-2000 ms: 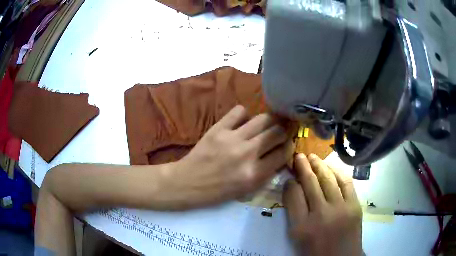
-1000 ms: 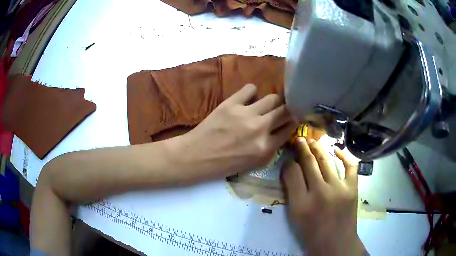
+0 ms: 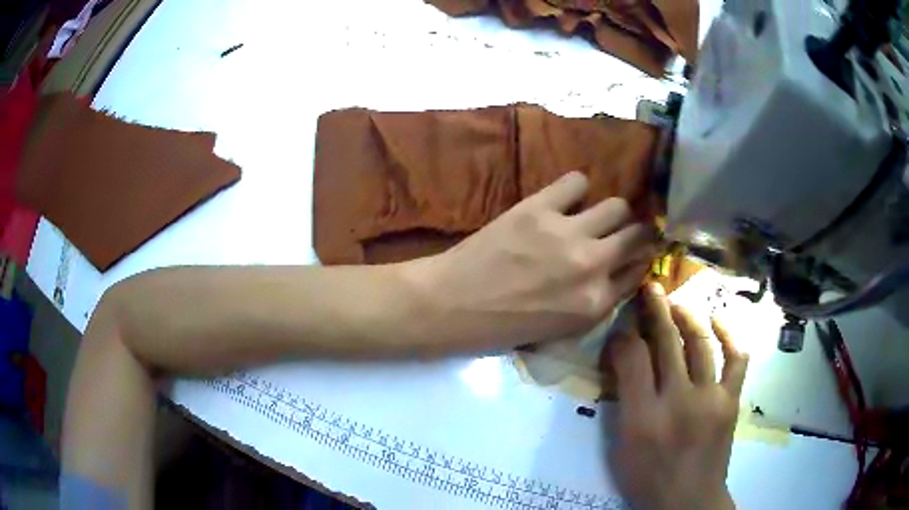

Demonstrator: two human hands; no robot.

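Observation:
A rust-brown gathered panel lies on the white table, its right part reaching under the sewing machine head. My left hand lies on the panel's front right part, fingers bent close to the needle area. My right hand is just in front of the yellow piece at the presser foot, fingertips on or beside the fabric there. A small bit of brown fabric shows right of the foot. The fabric edge under both hands is hidden, so I cannot tell if either hand grips it.
A spare rust-brown cut piece lies at left. Crumpled brown pieces lie behind the needle. Red-handled snips are at right. A printed scale runs along the front edge. Coloured fabrics are at far left.
The camera view has shifted, so table, machine and hands sit further right in the picture. Less brown fabric shows right of the foot than two seconds ago. Both hands stay by the needle.

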